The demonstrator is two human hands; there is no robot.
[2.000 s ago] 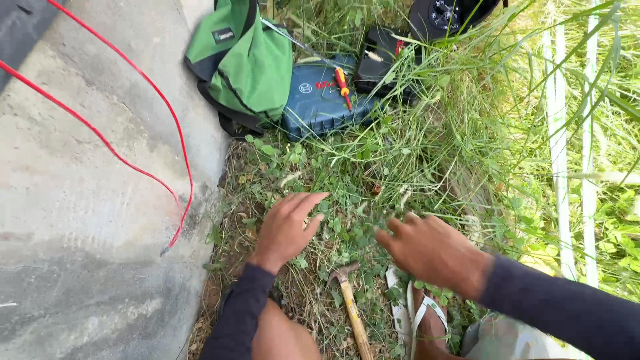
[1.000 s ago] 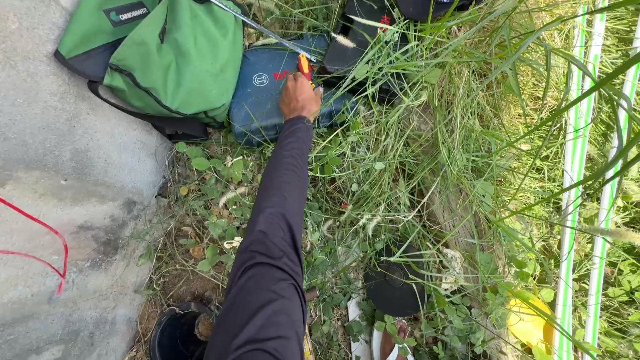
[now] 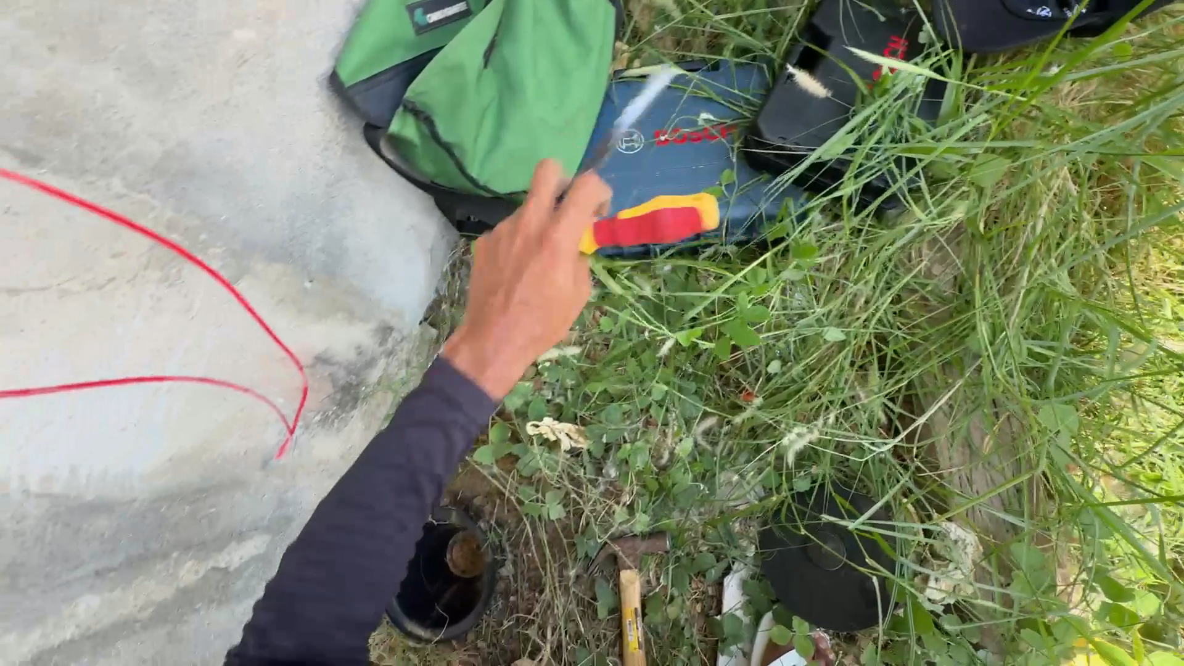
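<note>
My left hand (image 3: 532, 268) reaches up from the lower left in a dark sleeve, its fingers closed on a screwdriver with a red and yellow handle (image 3: 652, 222). The handle sticks out to the right of the fingers, over the blue Bosch case (image 3: 684, 157). A blurred, slim pale metal piece (image 3: 643, 102) slants up from the fingers; whether it belongs to the screwdriver I cannot tell. A green bag (image 3: 509, 102) lies just beyond the hand. My right hand is out of view.
Red wires (image 3: 231, 291) run over the concrete slab (image 3: 139, 518) at left. A black case (image 3: 823, 83) and dark cap (image 3: 1027, 18) lie in tall grass. Below are a round black container (image 3: 444, 573), a wooden-handled hammer (image 3: 632, 610) and a black disc (image 3: 828, 555).
The screwdriver, which lay on the blue case two seconds ago, is now raised in my left hand. My right hand has left the view. The black container and disc are uncovered.
</note>
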